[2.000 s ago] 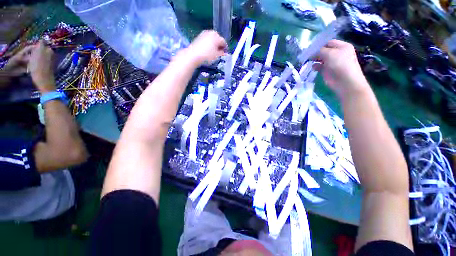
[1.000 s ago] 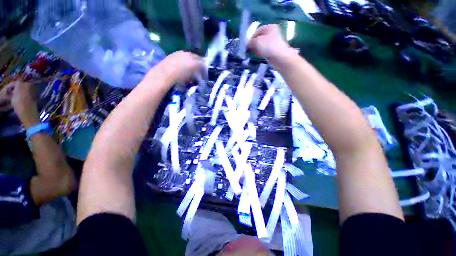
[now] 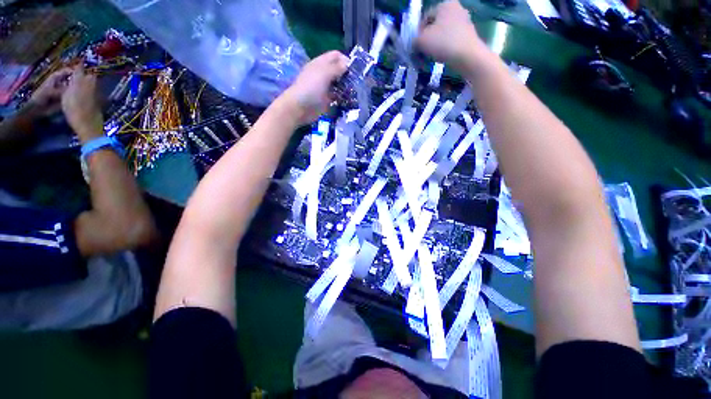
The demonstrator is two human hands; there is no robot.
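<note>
My left hand [image 3: 321, 82] holds a small circuit board [image 3: 359, 65] above the back left of the black board tray [image 3: 312, 269]. My right hand [image 3: 447, 35] is raised beyond the tray's back edge, beside an upright white flat cable [image 3: 411, 27]; the fingertips are blurred, so its grip is unclear. The tray holds many boards, with white flat cables [image 3: 405, 183] crossing over them and hanging over the front edge.
A loose cable pile [image 3: 511, 226] lies right of the tray, partly behind my right forearm. A second board tray [image 3: 690, 273] is at the right edge. A large plastic bag [image 3: 234, 47] lies back left. A neighbour's hands [image 3: 74, 90] are near orange wire leads [image 3: 160, 113]. A metal post [image 3: 359, 23] stands behind.
My right hand has moved from the back right of the tray toward the middle and up. A circuit board now shows clearly at my left fingertips. The view has shifted slightly.
</note>
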